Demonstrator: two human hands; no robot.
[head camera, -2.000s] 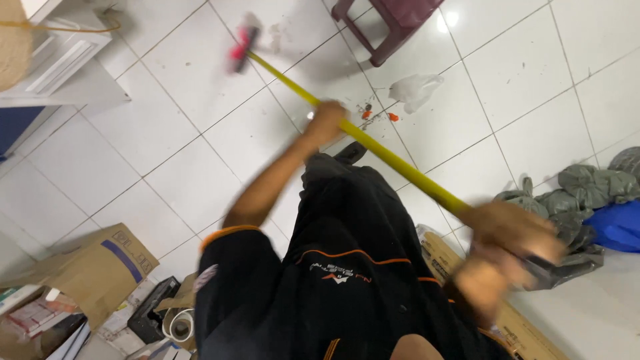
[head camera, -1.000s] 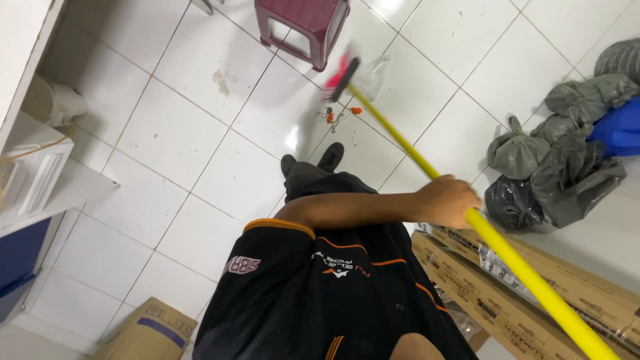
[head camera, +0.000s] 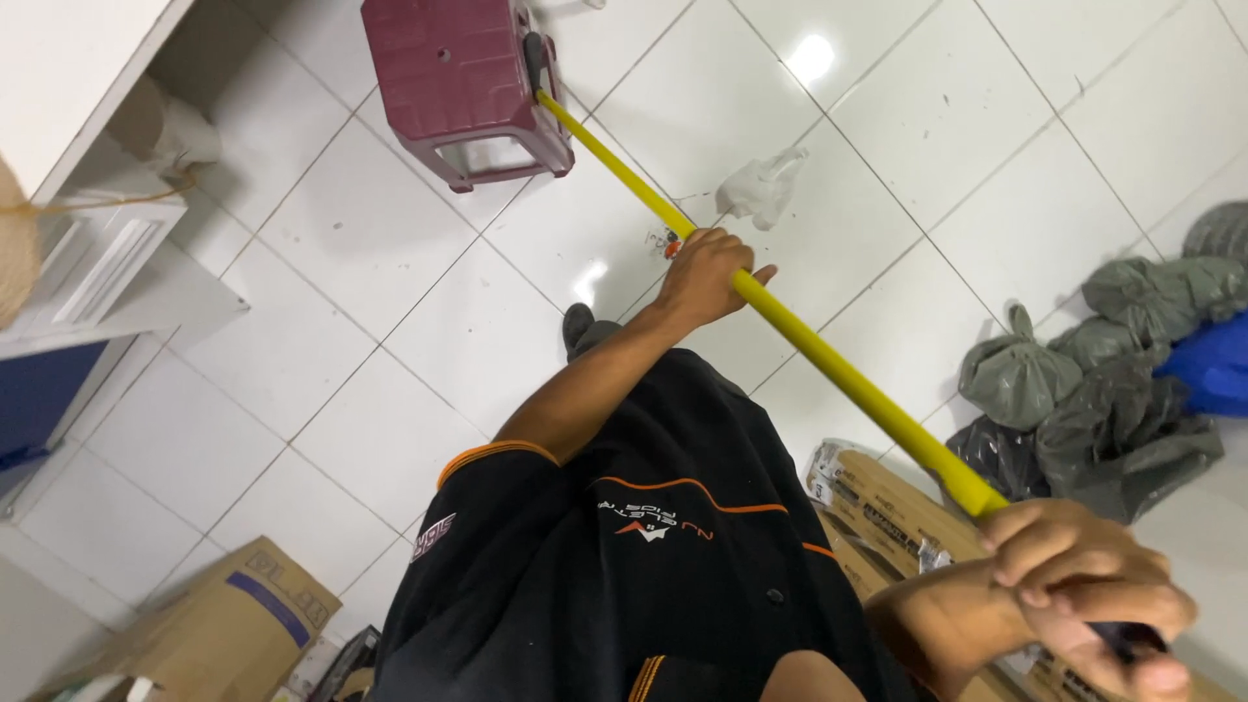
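Observation:
A yellow broom handle (head camera: 838, 361) runs diagonally across the view. My left hand (head camera: 707, 278) grips its middle, over the tiled floor. Its top end is in my right hand (head camera: 1082, 575) at the lower right, where a dark end piece shows between the fingers. The dark broom head (head camera: 533, 63) is at the right side of a maroon plastic stool (head camera: 444, 68), and its bristles are hidden. Small orange and dark debris (head camera: 671, 244) lies just beyond my left hand. A crumpled clear plastic bag (head camera: 760, 187) is on the floor to the right of the debris.
Tied grey garbage bags (head camera: 1019, 375) and a blue bag (head camera: 1214, 366) are heaped at the right. Long cardboard boxes (head camera: 887, 507) lie beside my right arm. An open cardboard box (head camera: 234, 614) stands at the lower left, white furniture (head camera: 88, 253) at the left.
The broom head has moved from beside the debris and plastic bag to the stool's side. My right hand, out of view one second ago, is in view on the handle's top end.

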